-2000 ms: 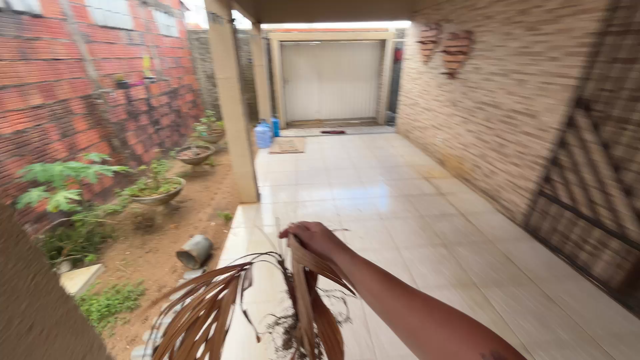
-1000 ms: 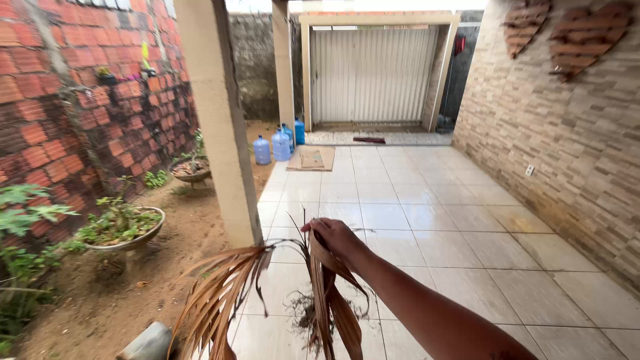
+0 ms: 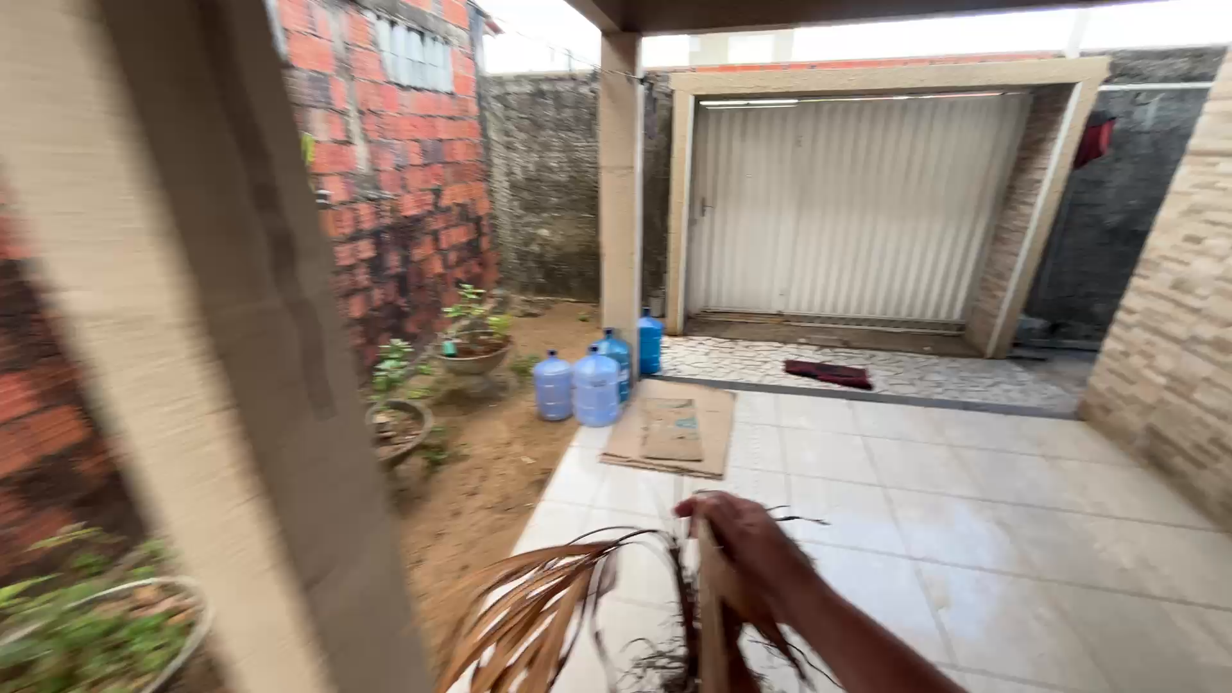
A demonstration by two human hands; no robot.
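Observation:
My right hand (image 3: 746, 544) is closed around the upper stems of a dried brown palm plant (image 3: 539, 606), held out over the white tiled floor. The long dry fronds droop to the left of the hand. Thin dark roots or fibres tangle below it, partly cut off by the bottom edge. A broad dry stem piece hangs straight down under the fingers. My left hand does not show.
A beige pillar (image 3: 279, 385) stands close at the left. Blue water jugs (image 3: 596, 387) are beside flattened cardboard (image 3: 674, 428). Potted plants (image 3: 476, 351) line the dirt strip. A dark red cloth (image 3: 828, 373) lies before the white metal gate (image 3: 857, 207).
The view has moved forward, nearer to the gate, jugs and cardboard. My right hand still holds the dried plant in front.

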